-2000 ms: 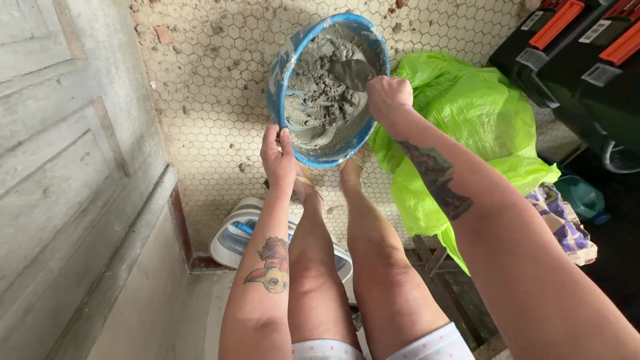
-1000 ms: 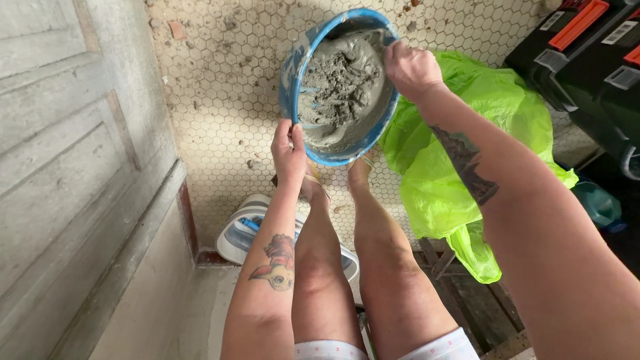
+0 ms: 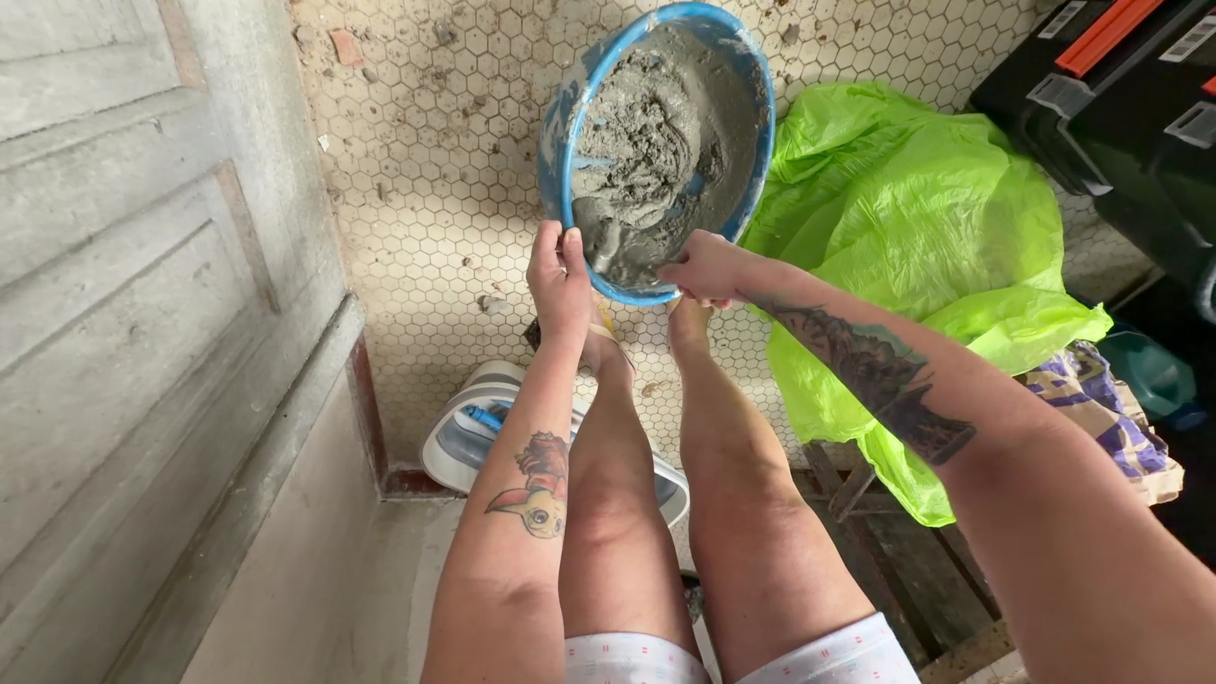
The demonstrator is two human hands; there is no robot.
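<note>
A blue plastic tub [image 3: 567, 180], tilted, holds wet grey mortar [image 3: 641, 142] with a rough, lumpy heap at its middle. My left hand [image 3: 560, 280] grips the tub's near left rim, thumb uppermost. At the near right rim is my right hand [image 3: 705, 270], its fingers closed around what seems to be the handle of a tool. The tool's working end, a rounded shape coated in mortar [image 3: 608, 237], lies low in the tub; its full outline is hidden by the mix.
A bright green plastic bag [image 3: 912, 209] lies right of the tub, beside black cases with orange latches [image 3: 1107, 38]. A white and grey bucket [image 3: 446, 446] stands by my legs. A grey panelled door [image 3: 142, 256] is at left. Rubble bits [image 3: 346, 47] dot the hexagonal tile floor.
My right hand has moved from the tub's upper right side down to its near rim, taking the tool along. Mortar at the tub's right has been scraped, baring some blue. My left hand stays on the rim.
</note>
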